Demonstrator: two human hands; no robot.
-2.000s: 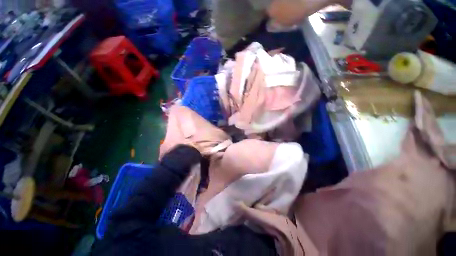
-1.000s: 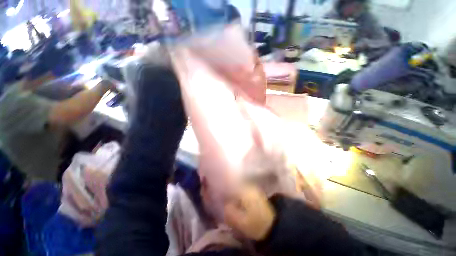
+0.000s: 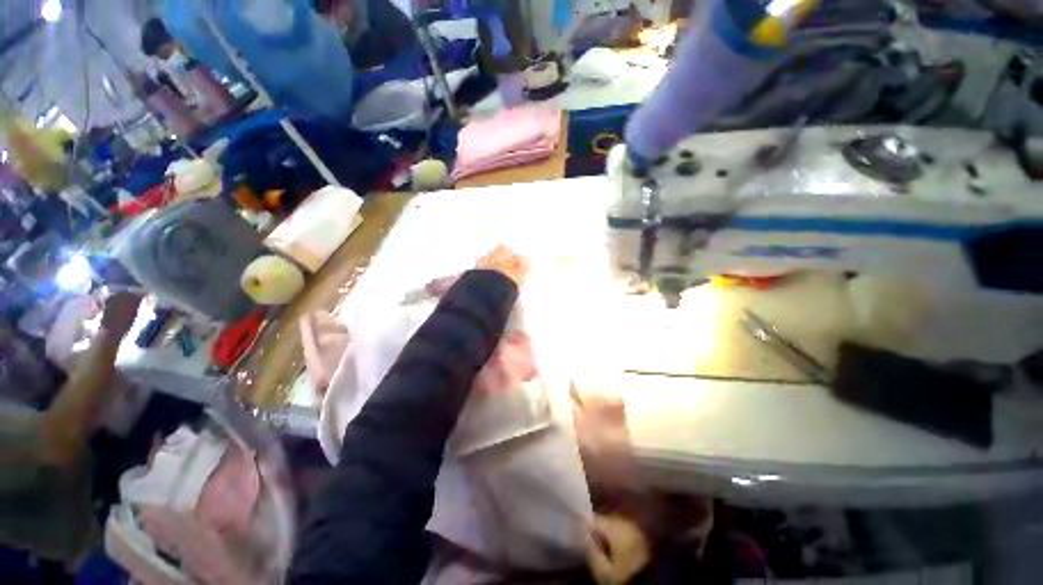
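A pink garment piece with a pale side lies over the table's front edge left of the machine and hangs down. My left hand, beyond a dark sleeve, is on the cloth, partly lost in glare. My right hand is low in the view beside the hanging cloth's right edge, blurred and partly cut off. Finger closure is unclear on both. The white sewing machine with a blue stripe stands at the right; bright glare hides its needle area.
Thread snips and a black phone lie right of the needle area. A purple thread cone is above the machine. Red-handled scissors, a white roll and a folded pink stack are left and behind. Another person's arm is far left.
The view has swung from the floor baskets to the machine table. The pink cloth, earlier lifted in front of me, is now down on the table, with my left arm reaching across it.
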